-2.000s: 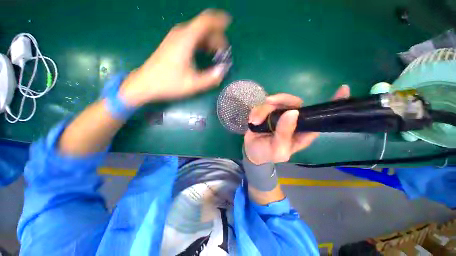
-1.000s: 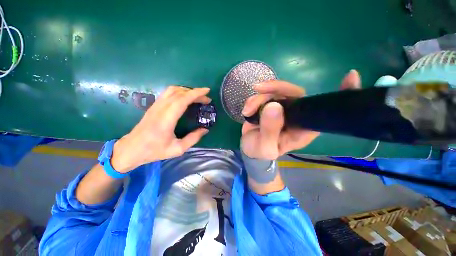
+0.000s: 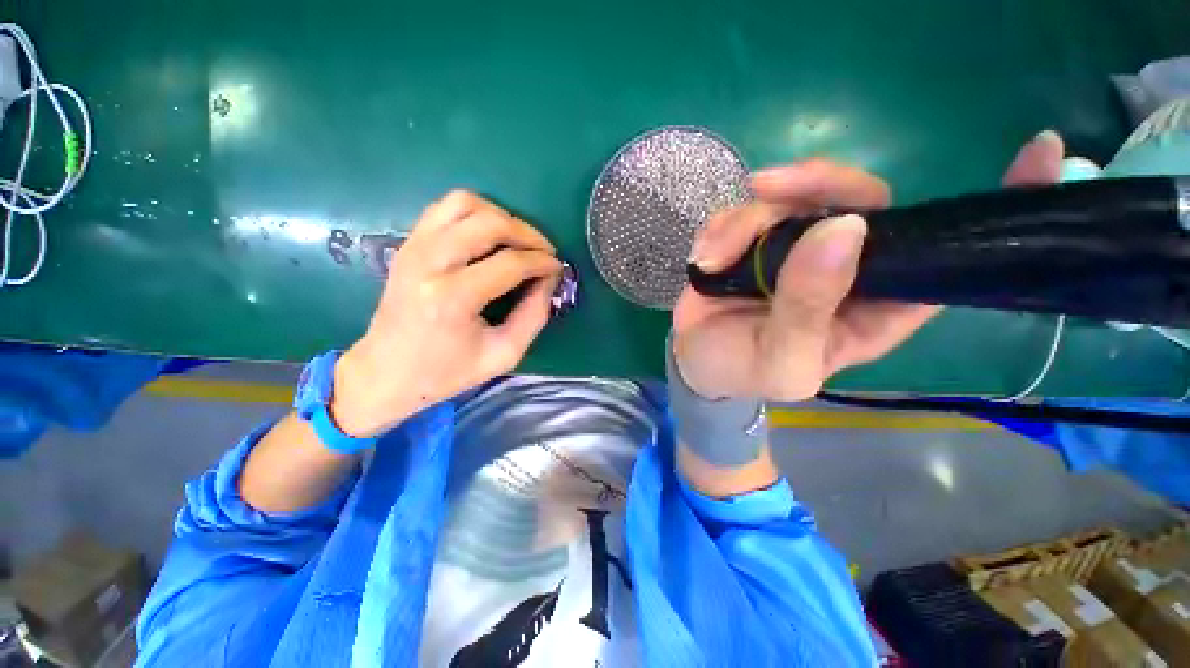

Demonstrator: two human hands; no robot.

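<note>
My left hand [image 3: 457,307] is over the green bench, left of centre, with fingers and thumb closed on a small dark shiny module [image 3: 565,287]. My right hand [image 3: 796,281] holds a thick black electric screwdriver [image 3: 1018,248] that lies nearly level and runs off toward the right edge. The driver's narrow front points left, over the lower right rim of a round silver perforated screw plate [image 3: 659,215]. The bit itself cannot be made out. The module and the driver are apart.
The green bench [image 3: 431,78] has a front edge just before my body. A coiled white cable [image 3: 59,144] with a green tag lies at the left. A pale green fan [image 3: 1161,144] stands at the right edge. Cartons [image 3: 1083,613] are on the floor at lower right.
My left hand has turned and its fingers have drawn closer together around the module. My right hand and the driver have moved a little right relative to the screw plate.
</note>
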